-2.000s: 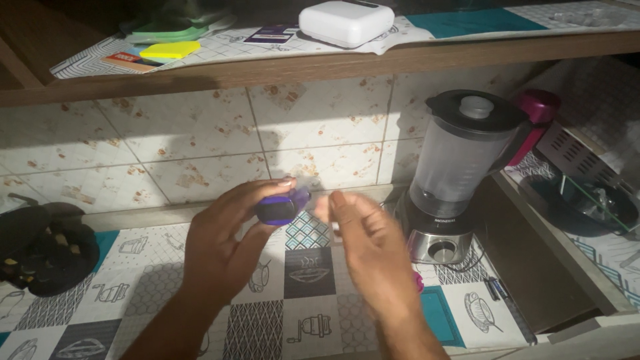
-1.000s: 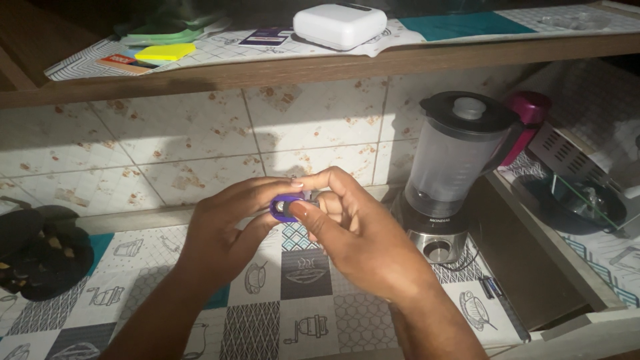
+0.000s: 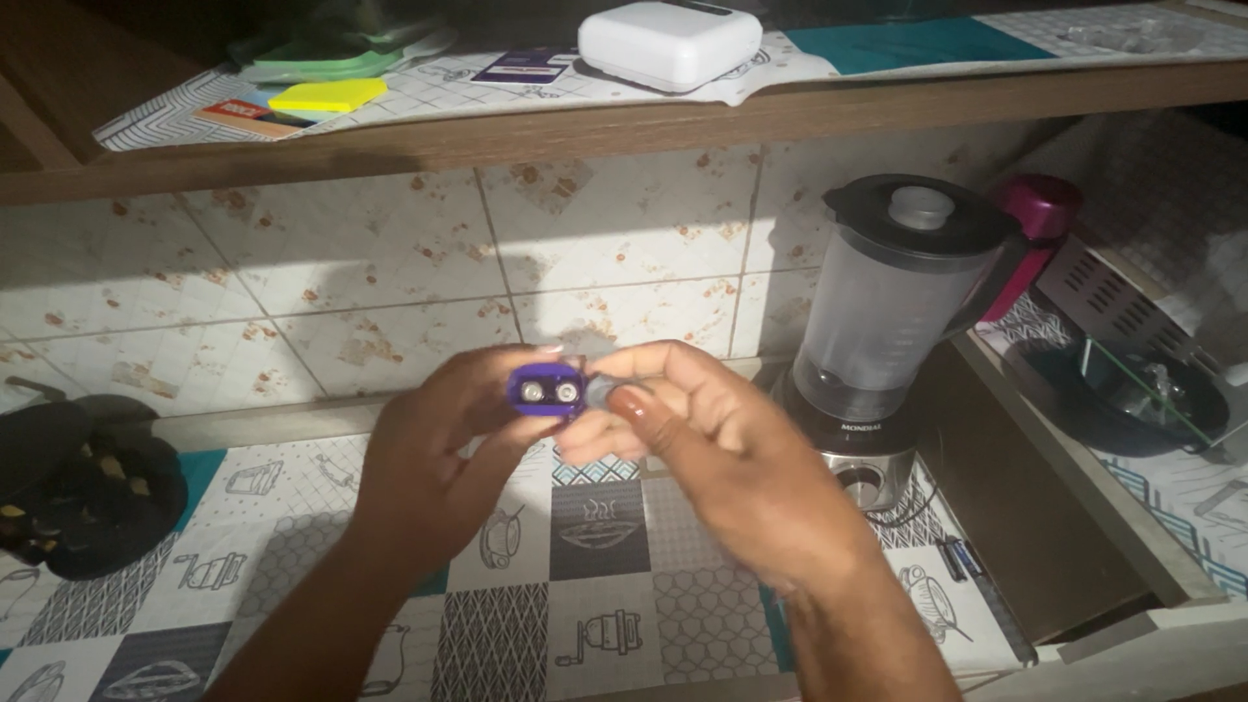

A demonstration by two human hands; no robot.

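Note:
My left hand (image 3: 439,448) holds a small purple plastic device (image 3: 546,409) between thumb and fingers, its open end facing me. Two round metal battery ends (image 3: 549,392) show side by side inside that end. Close against its right side, my right hand (image 3: 712,448) pinches a small greyish piece (image 3: 602,390), partly covered by the thumb; what it is I cannot tell. The rest of the device is hidden by my left fingers. Both hands are above the patterned cloth (image 3: 600,531) on the counter.
A blender (image 3: 868,322) stands behind and to the right, near a wooden divider (image 3: 1014,507). Batteries (image 3: 960,559) lie at its near side. A black container (image 3: 88,487) is at the left. Overhead, a wooden shelf (image 3: 585,122) bears a white case (image 3: 670,44) and yellow sticky notes (image 3: 329,95).
The purple device's end now faces me with the battery ends in sight. My right fingers, over that end a second ago, have shifted to its right side.

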